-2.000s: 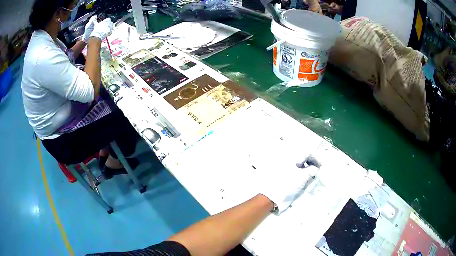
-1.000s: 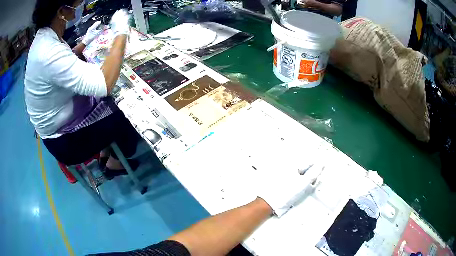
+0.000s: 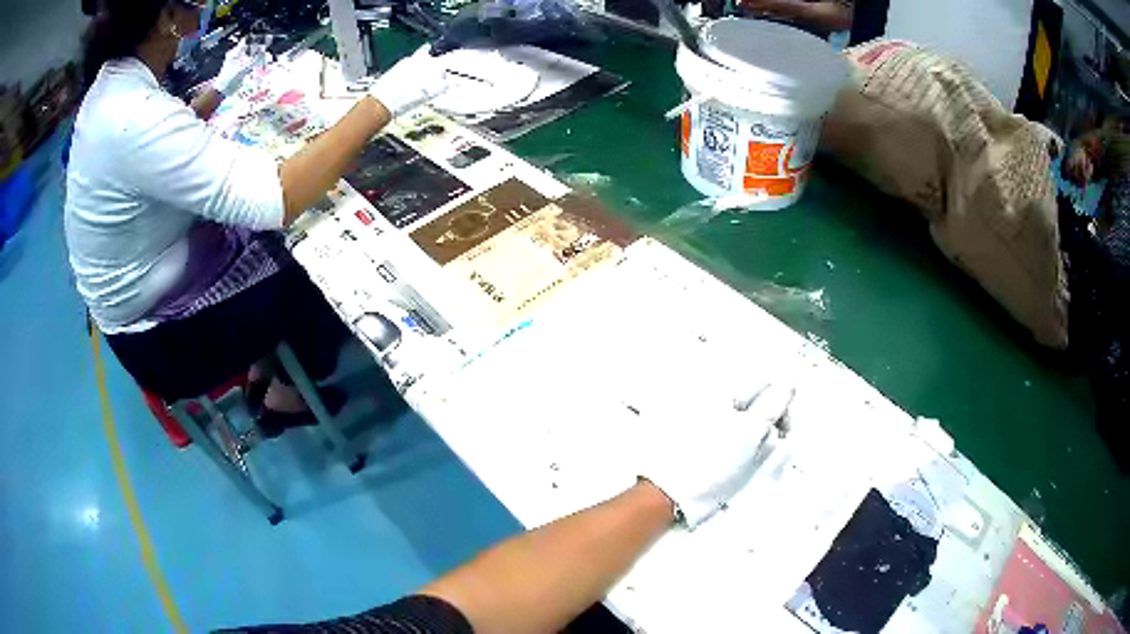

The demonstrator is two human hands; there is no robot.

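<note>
My left hand (image 3: 725,464), in a white glove, reaches in from the bottom over the white board (image 3: 582,384). Its fingertips show greyish marks, and the glove is so bright against the board that its outline is partly lost. I cannot tell whether the fingers hold anything. A ragged black pad (image 3: 871,564) lies on a pale plate to the right of my left hand, apart from it. My right hand cannot be made out in the picture.
A white bucket (image 3: 744,136) and a tan woven sack (image 3: 948,173) stand on the green surface beyond the board. A pink-red printed sheet (image 3: 1053,582) lies at the lower right. A seated co-worker (image 3: 174,186) is at the left, beside printed sheets (image 3: 496,254). Another person's arm shows at the top.
My left hand stays in nearly the same place, with its fingers slightly shifted. The seated co-worker's near arm has stretched out to the right over the bench.
</note>
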